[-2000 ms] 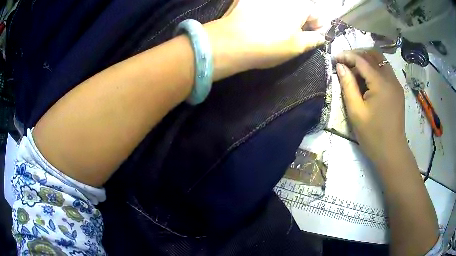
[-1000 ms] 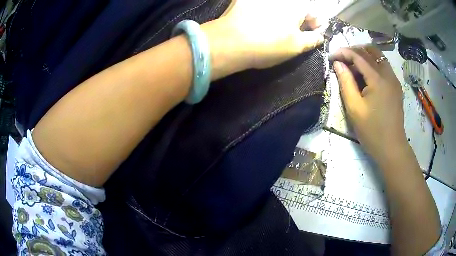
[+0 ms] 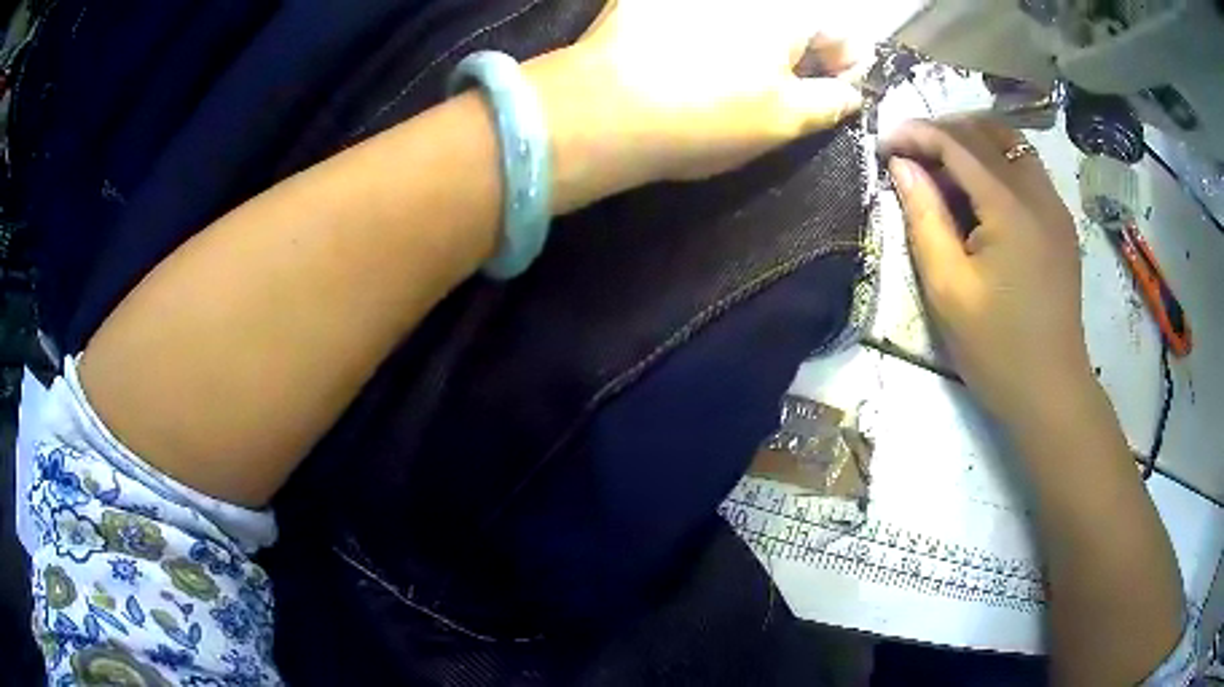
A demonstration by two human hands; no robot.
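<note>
The dark navy garment covers the left and middle of the view, with light stitch lines. Its pale, rough seam edge runs down the right side of the cloth. My left hand, overexposed by the light, lies on the cloth with its fingertips beside the needle area. My right hand has thumb and index finger pinched on the seam edge just below the needle area. The presser foot area is small and partly washed out; the needle cannot be made out.
The pale machine head is at the upper right. Orange-handled snips lie right of my right hand, near a round dark knob. A tan tape patch and ruler tape are on the white table.
The garment and its seam edge have shifted slightly left. My left hand and forearm have moved slightly left and up; my right fingertips have followed the edge slightly.
</note>
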